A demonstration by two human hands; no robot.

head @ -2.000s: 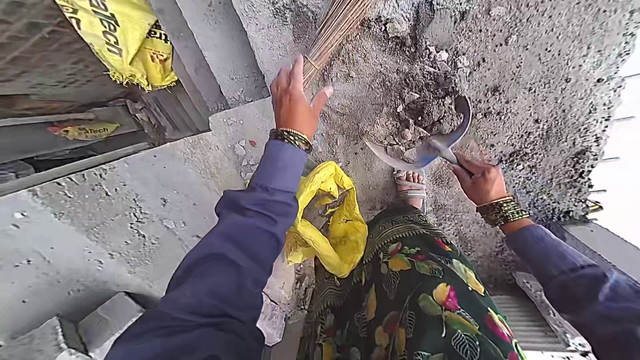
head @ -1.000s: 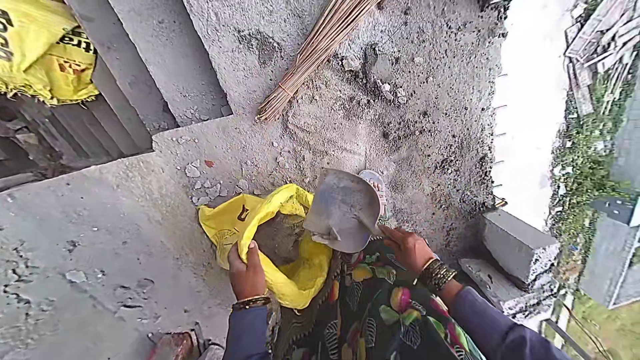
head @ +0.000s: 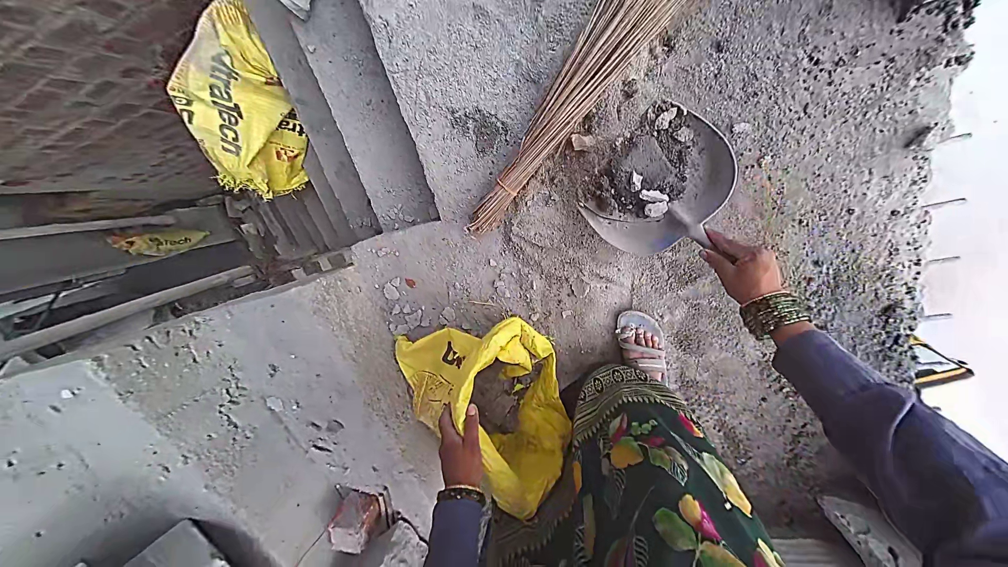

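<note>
My right hand (head: 743, 268) grips the short handle of a metal scoop pan (head: 713, 177), which lies low over the concrete floor at the upper right. Grey debris and several pale chunks (head: 654, 197) sit in and at the mouth of the pan. My left hand (head: 461, 449) holds the near-left rim of a yellow woven plastic sack (head: 535, 465). The sack stands with its mouth spread, and grey rubble (head: 498, 398) shows inside. My left fingertips are partly hidden by the rim. A bundled stick broom (head: 543, 134) lies just left of the pan.
Concrete steps (head: 354, 118) drop away at the upper left, with another yellow sack (head: 244, 102) beside them. My sandalled foot (head: 642, 342) is between sack and pan. A broken brick (head: 358, 520) lies lower left. Rebar ends (head: 945, 202) jut from the slab edge at right.
The pan has moved from over the sack mouth out to the debris beside the broom, held in my right hand. My left hand stays on the sack rim.
</note>
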